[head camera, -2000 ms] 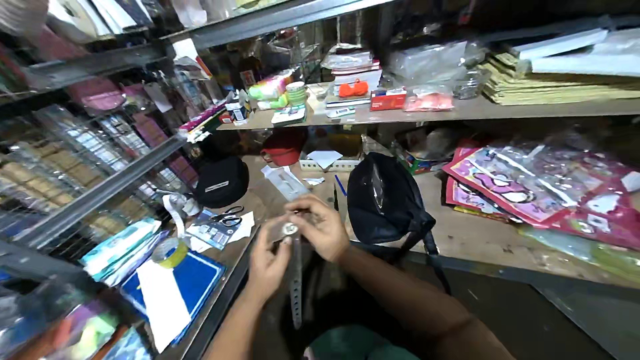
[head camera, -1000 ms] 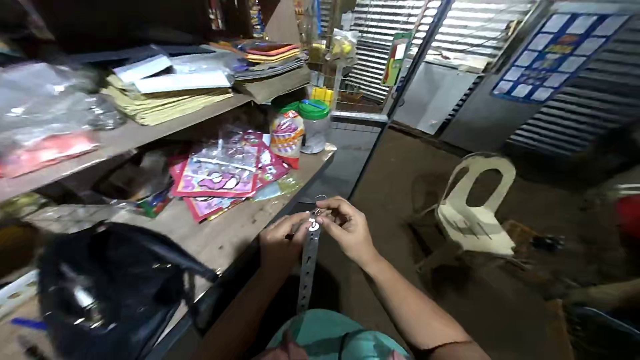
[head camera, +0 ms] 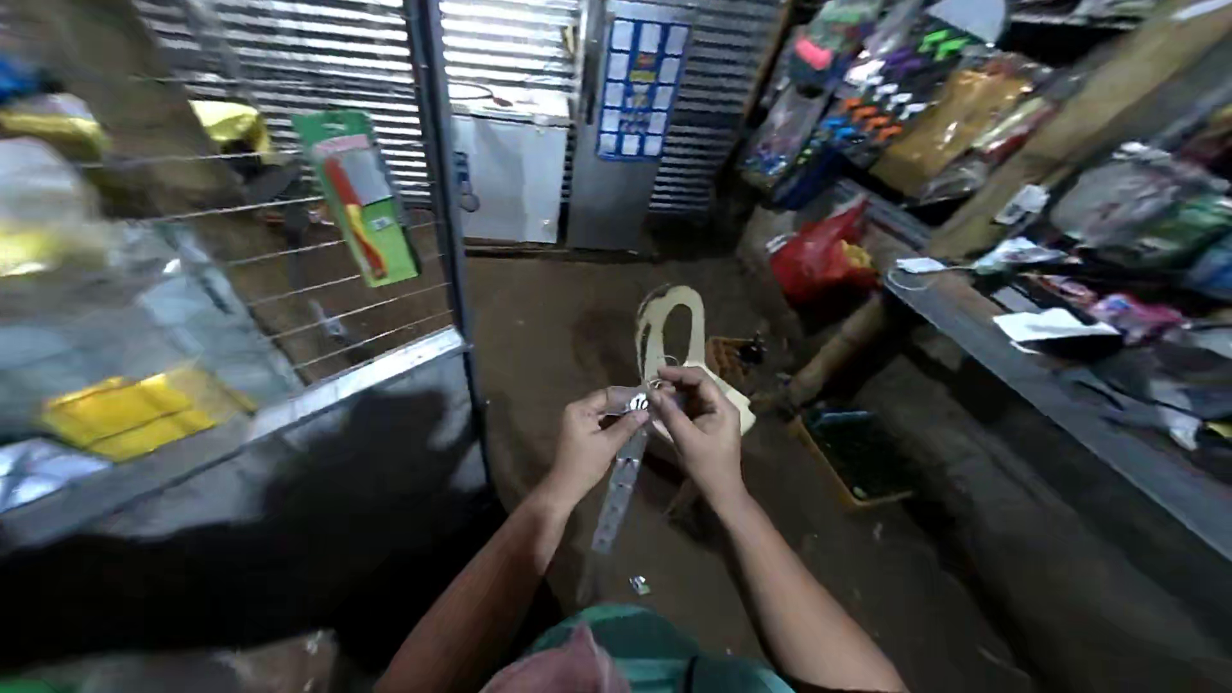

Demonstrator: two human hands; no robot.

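Observation:
A long, narrow clear plastic strip (head camera: 619, 491) with a row of small items in it hangs down from between my hands. My left hand (head camera: 597, 443) pinches its upper end beside a small round white piece (head camera: 638, 402). My right hand (head camera: 701, 428) touches the same end with thumb and forefinger, and a thin loop, perhaps wire or string, rises from those fingertips. What exactly the right fingertips grip is too small to tell. Both hands are in mid-air, nearly touching, in front of a cream plastic chair (head camera: 736, 395).
A wire-mesh partition (head camera: 289, 279) with a ledge stands at left, a carded tool (head camera: 356, 197) hanging on it. On the right runs a long counter (head camera: 1039, 385) bearing packets. A red plastic bag (head camera: 823, 255) and a shallow crate (head camera: 857, 457) lie along that side; a white cabinet (head camera: 510, 173) stands behind.
The view has swung far to the right, from the shelves to the doorway side. Both hands stay close together at the top of the hanging strip throughout.

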